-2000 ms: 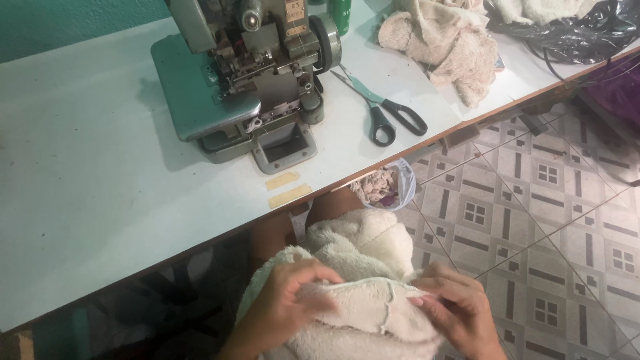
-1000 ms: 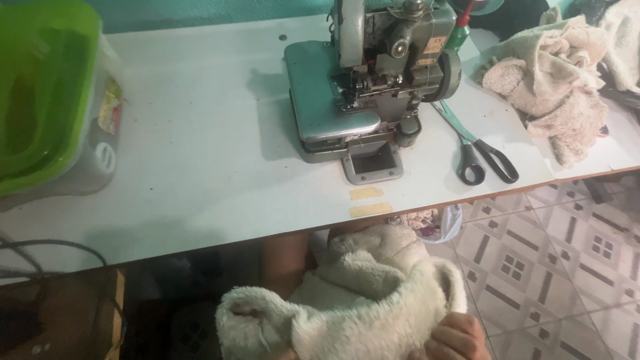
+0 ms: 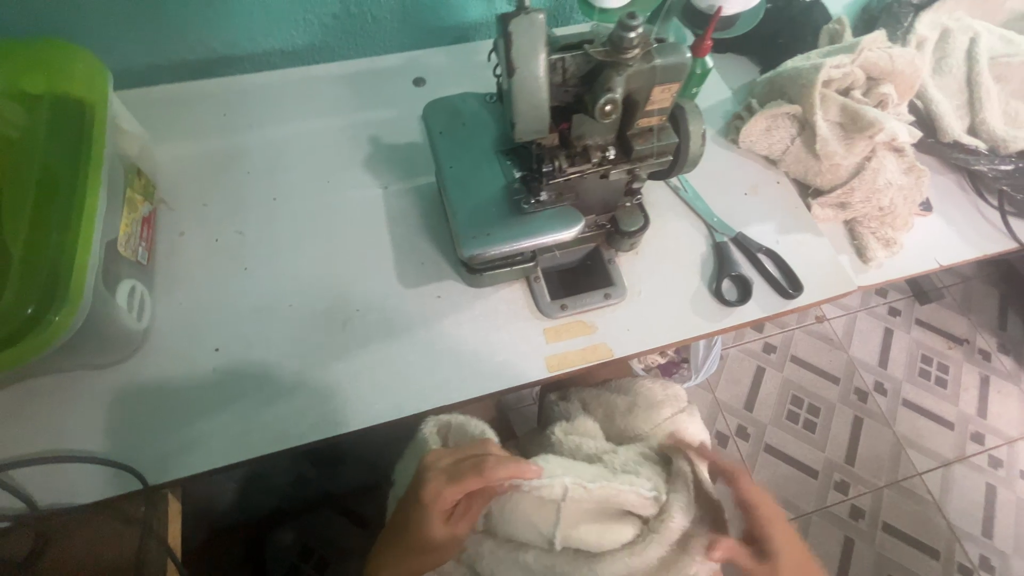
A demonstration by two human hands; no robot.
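Observation:
A cream fleece fabric piece (image 3: pixel 592 512) with a visible seam lies bunched over my lap, below the table edge. My left hand (image 3: pixel 460 500) pinches its upper edge between thumb and fingers. At the fabric's right side is my right hand (image 3: pixel 748 512), slightly blurred, fingers spread; its fingertips are near or touching the cloth. An overlock sewing machine (image 3: pixel 568 152) stands on the table beyond the hands. To its right lie scissors (image 3: pixel 740 248) with black handles and partly spread blades.
The white table (image 3: pixel 264 264) carries a plastic box with a green lid (image 3: pixel 56 208) at left and cream fabric (image 3: pixel 848 128) at right. A green bottle with a red tip (image 3: pixel 700 64) stands behind the machine. A bag of scraps (image 3: pixel 680 360) sits below the table edge.
Both hands are in view on the fabric; one second ago the left was mostly hidden behind it. The fabric's seam side shows again. The view has shifted left since two seconds ago.

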